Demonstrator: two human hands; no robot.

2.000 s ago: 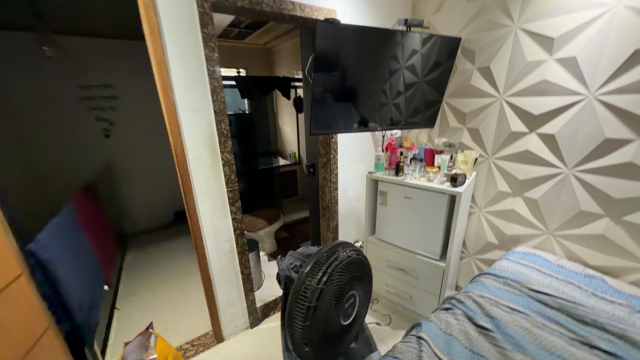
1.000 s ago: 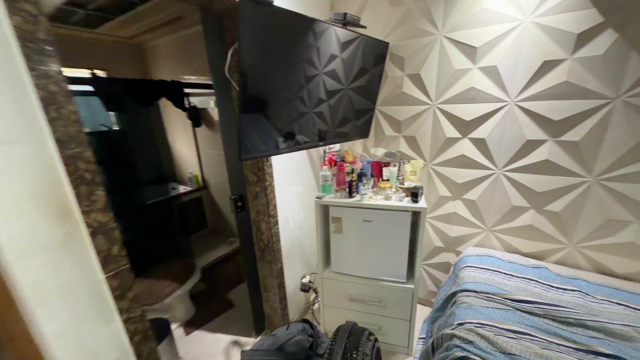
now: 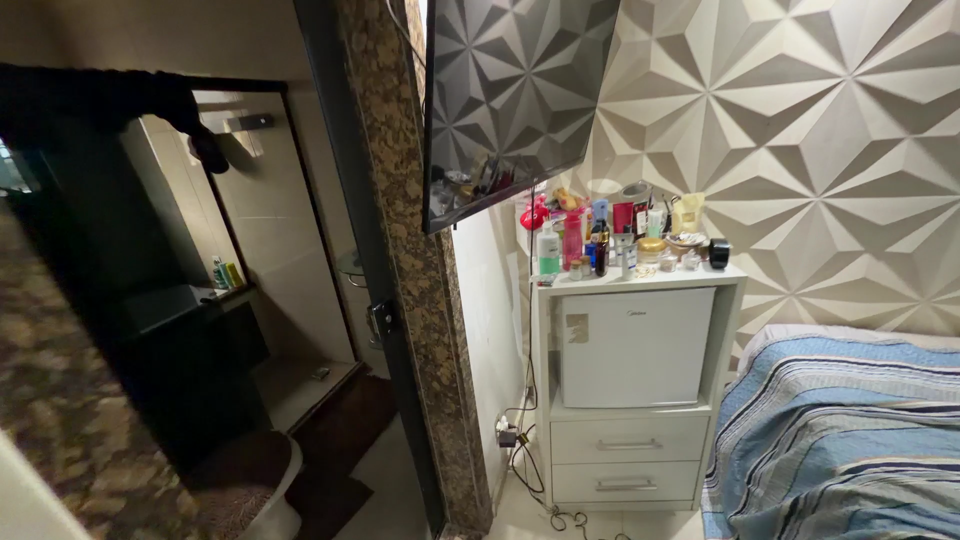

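Observation:
Neither my left hand nor my right hand is in view. Ahead stands a white cabinet (image 3: pixel 628 442) with two drawers and a small white Midea refrigerator (image 3: pixel 637 352) in its upper bay. Crowded on its top are a pump bottle with green liquid (image 3: pixel 549 251), a pink bottle (image 3: pixel 572 238), a red tube (image 3: pixel 622 217), a gold-lidded jar (image 3: pixel 650 249) and a small black object (image 3: pixel 719 253). A flat-screen television (image 3: pixel 517 97) hangs above, to the left of the patterned wall.
A bed with a blue striped cover (image 3: pixel 840 435) is at the right. Cables (image 3: pixel 529 465) run from a wall outlet to the floor left of the cabinet. On the left, a stone-framed doorway (image 3: pixel 420 262) opens onto a bathroom with a toilet (image 3: pixel 285 487) and dark mats (image 3: pixel 337 450).
The view has swung right and come nearer to the cabinet and bathroom doorway. The black fan, seen low in the earlier frames, is out of view now.

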